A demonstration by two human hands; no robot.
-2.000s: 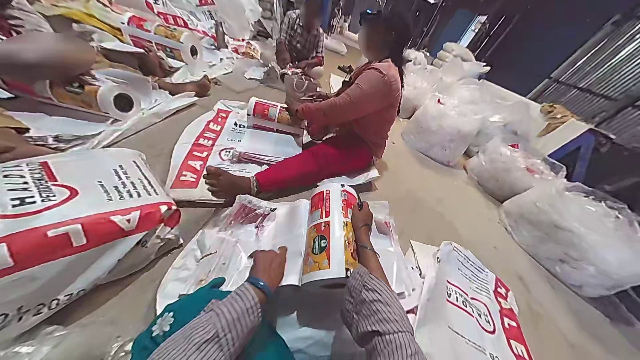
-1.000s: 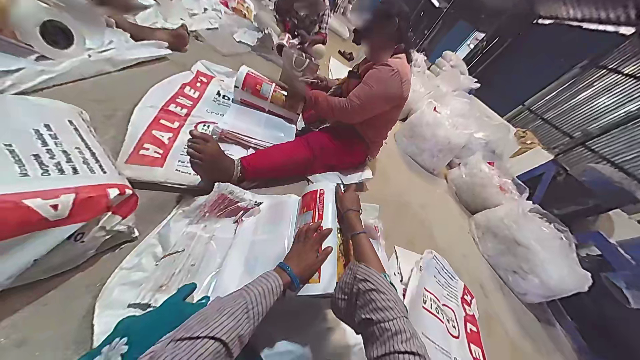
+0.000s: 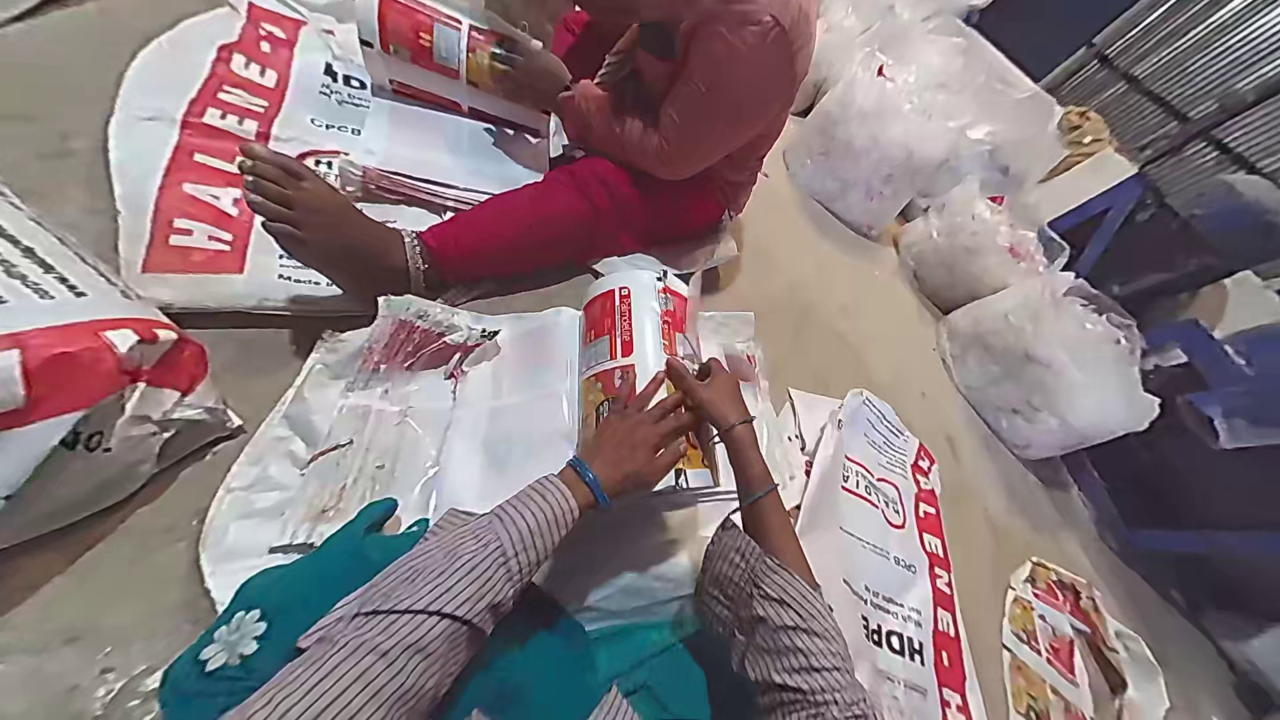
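A roll of printed plastic film (image 3: 625, 320), red, white and yellow, lies on a flattened white sack (image 3: 270, 500) before me. My left hand (image 3: 635, 440) rests with spread fingers on the roll's near part. Beside it, my right hand (image 3: 712, 392) has its thumb and fingers bent together at the roll's right side; whether it pinches the film cannot be told. White sheeting (image 3: 515, 400) lies flat left of the roll. Clear plastic pieces with red print (image 3: 420, 345) lie further left on the sack.
Across from me a seated person (image 3: 690, 110) handles another printed roll (image 3: 430, 50) over a sack. Full white sacks stand at left (image 3: 90, 360) and a printed one lies at right (image 3: 890, 560). Bulging clear bags (image 3: 1045, 360) line the right side, near blue metal frames (image 3: 1200, 370).
Two seconds ago my left hand was at the sheeting left of the roll; it now lies on the roll. My right hand has moved nearer me along the roll. The view has tilted down.
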